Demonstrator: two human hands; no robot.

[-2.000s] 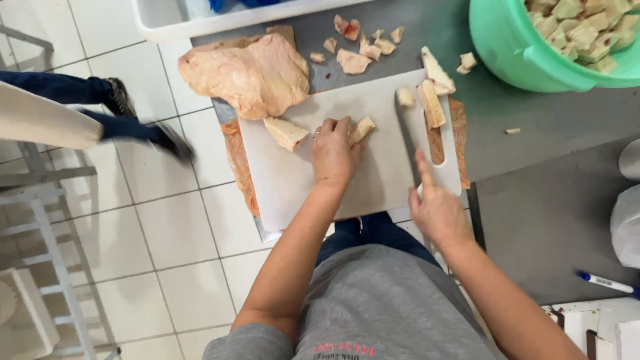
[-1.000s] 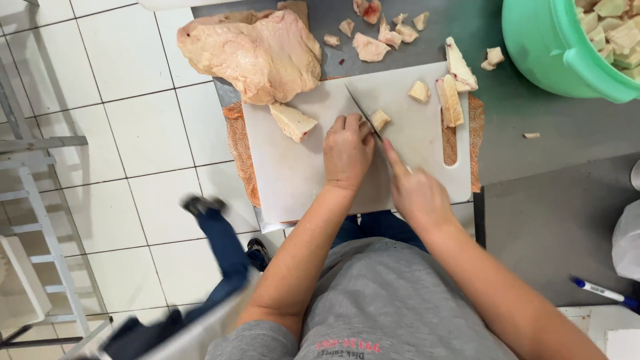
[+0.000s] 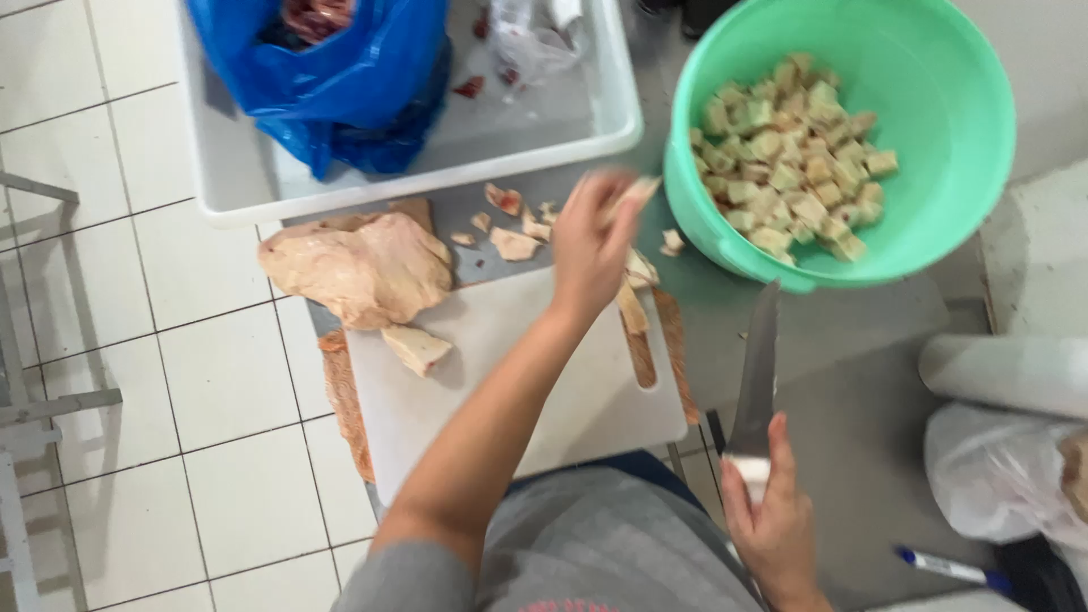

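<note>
My left hand [image 3: 595, 238], somewhat blurred, holds pale fat pieces [image 3: 639, 194] above the far right part of the white cutting board [image 3: 510, 382], close to the green plastic tub [image 3: 739, 255]. Many pale cubes [image 3: 790, 161] lie inside that tub. Right of the board, my right hand [image 3: 769, 510] grips the white handle of a kitchen knife [image 3: 756, 382], its blade pointing away from me. A large slab of pale fat [image 3: 365, 263] overlaps the board's far left corner, with a cut chunk [image 3: 415, 348] beside it. Strips [image 3: 631, 308] lie by the board's handle slot.
Beyond the board stands a white plastic tray [image 3: 425, 174] with a blue plastic bag [image 3: 340, 93] holding meat. Small scraps [image 3: 512, 245] lie on the grey table [image 3: 833, 340]. To the right are a clear plastic bag [image 3: 977, 476] and a marker [image 3: 952, 568]. A metal frame [image 3: 59, 408] stands at left.
My left hand has left the board's middle and moved toward the green tub with the cut pieces. The knife has moved right, off the board. The person at the left is out of view.
</note>
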